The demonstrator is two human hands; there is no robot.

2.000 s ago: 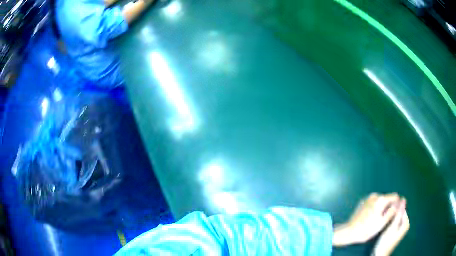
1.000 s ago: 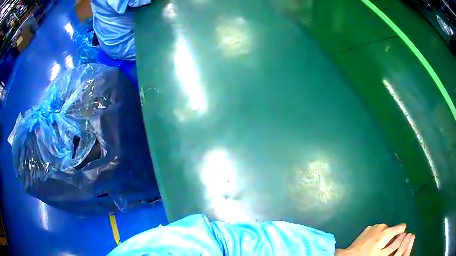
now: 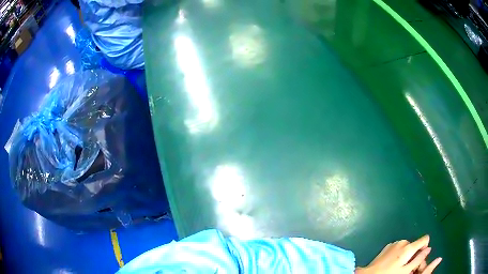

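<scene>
My left hand is at the bottom right edge, at the end of a light blue sleeve. Its fingers are a little apart and no object shows in it. Further fingertips show just below it, partly cut off by the frame edge; I cannot tell if they belong to my right hand. The glossy green bench lies in front of me, with bright light reflections on it.
A large translucent blue bag with a knotted top and dark contents stands on the blue floor at left. A person in light blue is at the top left beside the bench. A green surface with a pale green line runs along the right.
The hands, seen together two seconds ago, are now lower and mostly one shows. The view has shifted and sharpened. The other person's arm has moved out at the top.
</scene>
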